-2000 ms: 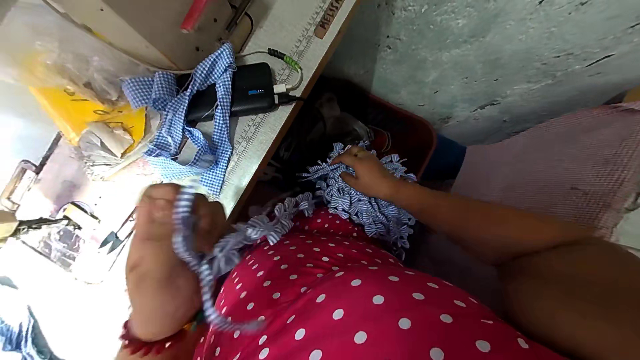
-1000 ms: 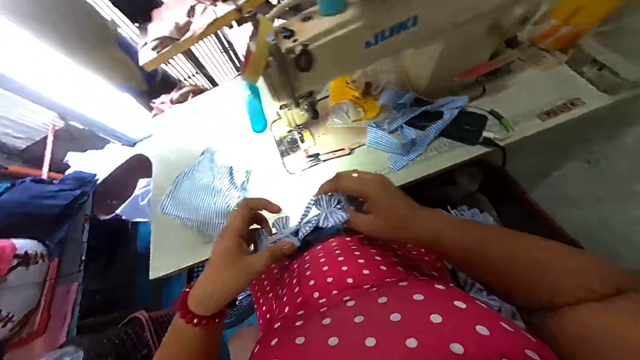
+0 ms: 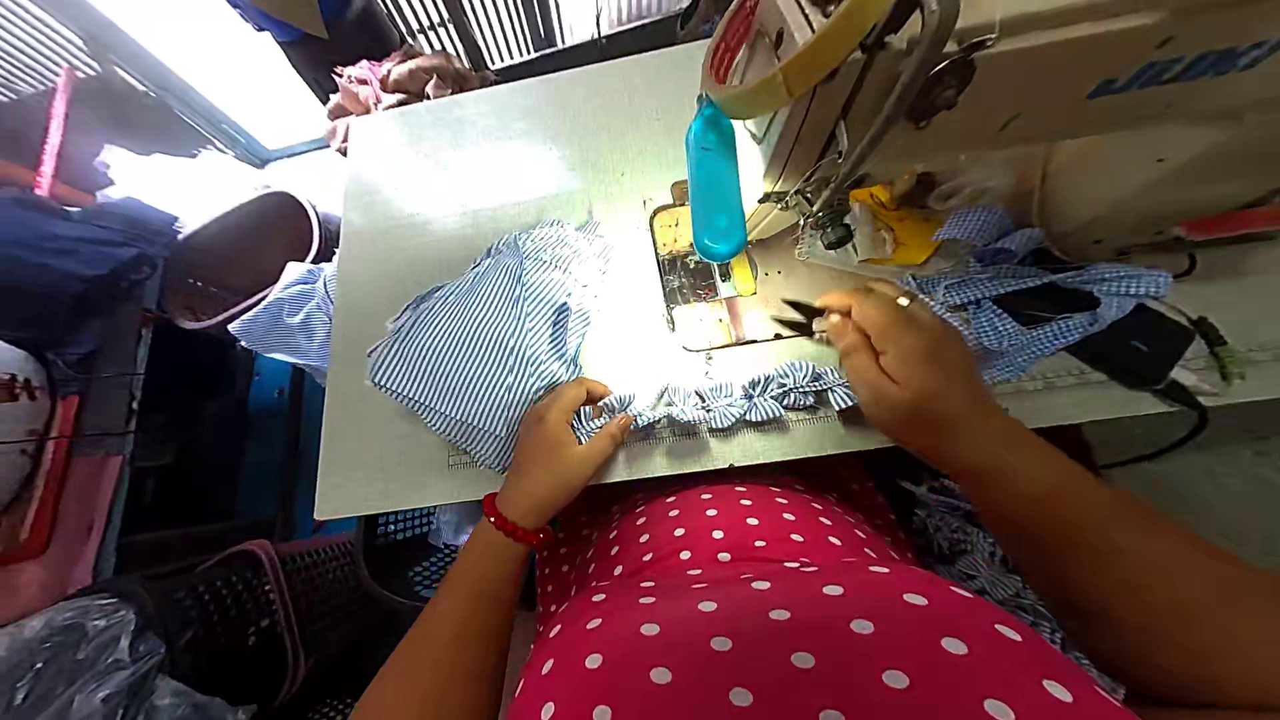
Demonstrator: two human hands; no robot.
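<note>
A strip of gathered blue-and-white striped fabric (image 3: 755,397) lies along the front edge of the sewing table, over a printed ruler scale. My left hand (image 3: 565,440) pinches its left end between thumb and fingers, beside a stack of striped fabric pieces (image 3: 490,335). In my right hand (image 3: 900,365) is a pair of thread snips (image 3: 800,318), blades apart and pointing left, just above the strip's right end. The strip's right end passes under or beside that hand; which one, I cannot tell. Behind the snips is the needle area of a Juki sewing machine (image 3: 1130,130).
A blue plastic piece (image 3: 715,185) and a roll of tape (image 3: 790,75) hang by the machine head. Checked fabric strips (image 3: 1060,285) lie around a black power bank (image 3: 1135,345) at right. More gathered trim (image 3: 970,550) hangs below the table; a dark basket (image 3: 240,260) stands left.
The view has swung to the left since the first frame. My right hand has left the strip and now has the snips in it. The strip now lies on the table edge instead of between both hands.
</note>
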